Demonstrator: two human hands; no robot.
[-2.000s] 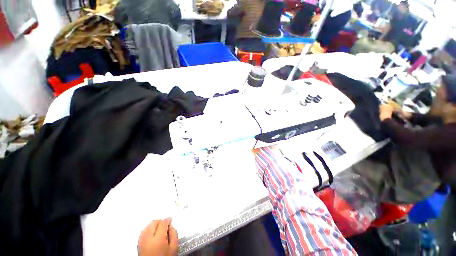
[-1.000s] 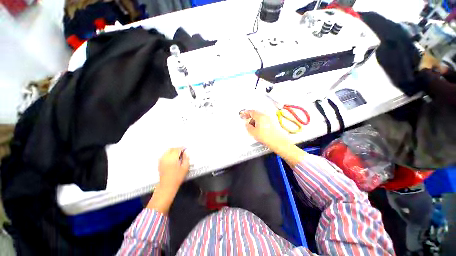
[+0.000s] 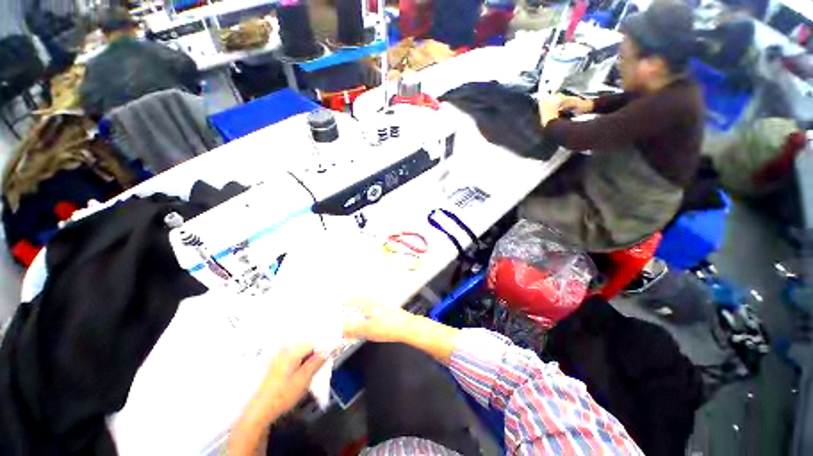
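Observation:
My left hand [image 3: 287, 378] and my right hand [image 3: 374, 321] are close together at the front edge of the white machine table [image 3: 169, 392]. A small white strip, perhaps tape [image 3: 323, 381], hangs down between them; its upper part is washed out by glare. The fingers of both hands are bent around it. The white sewing machine [image 3: 357, 178] stands behind, with scissors [image 3: 406, 249] with red and yellow handles on the table to its right. Black cloth [image 3: 98, 285] is heaped at the left.
Black straps [image 3: 455, 233] lie over the table's right part. Below are a red bundle in clear plastic [image 3: 539, 276], a blue crate [image 3: 463, 298] and dark cloth [image 3: 624, 374]. Another person [image 3: 642, 116] sits at the right. A blue container [image 3: 267, 114] stands behind the table.
The view has swung right and up. My hands, apart on the table a second ago, are now together at its front edge with the white strip between them.

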